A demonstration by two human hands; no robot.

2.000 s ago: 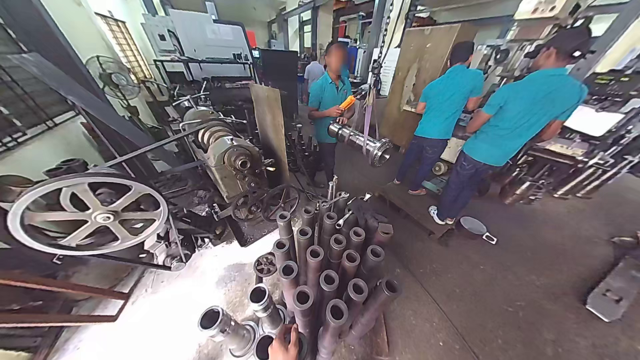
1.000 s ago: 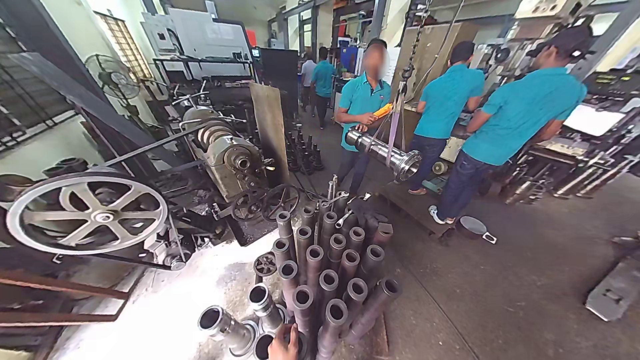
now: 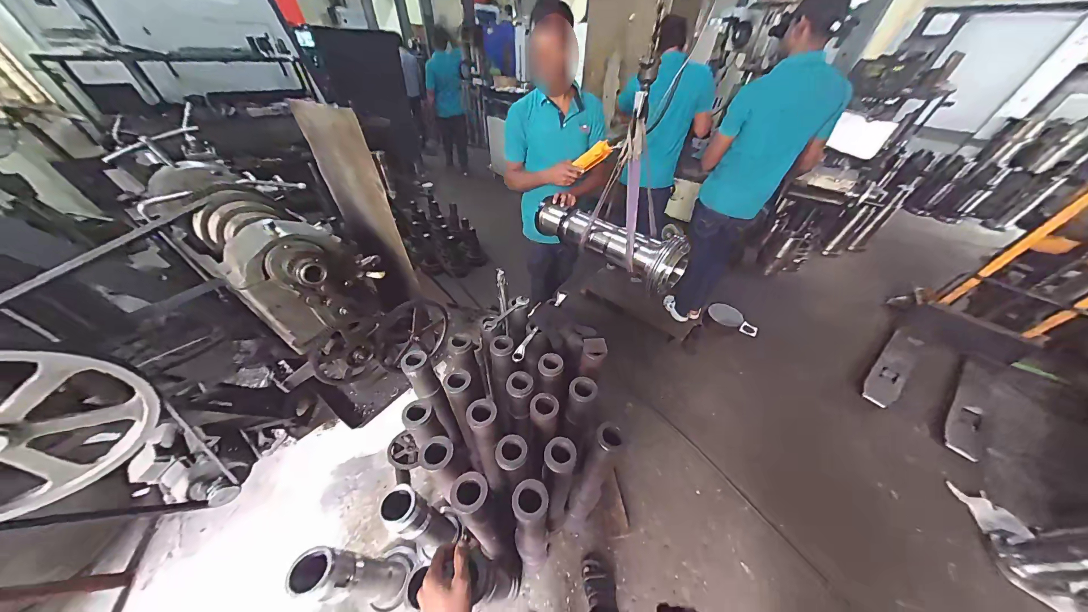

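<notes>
My left hand [image 3: 447, 580] is at the bottom edge, its fingers on the rim of an upright metal tube [image 3: 416, 588]; part of the grip is cut off by the frame. Beside it stand two shiny flanged metal tubes, one [image 3: 311, 575] to the left and one [image 3: 399, 505] just above. Dark hollow steel tubes [image 3: 530, 501] stand close together on end, right of and beyond my hand. Combination wrenches [image 3: 525, 343] lie on the far side of this group. My right hand is out of view.
A co-worker holds a yellow hoist pendant [image 3: 592, 155] and touches a shiny flanged cylinder [image 3: 612, 242] hanging in a sling [image 3: 633, 195]. Two people stand behind. Machinery [image 3: 289, 255] and a spoked wheel [image 3: 68, 425] are at left, fork tips [image 3: 891, 367] and a round pan [image 3: 725, 315] at right.
The co-worker and the slung cylinder have moved to the right and closer, mostly between the two earlier frames. My left hand stays at the same tube. The view has shifted.
</notes>
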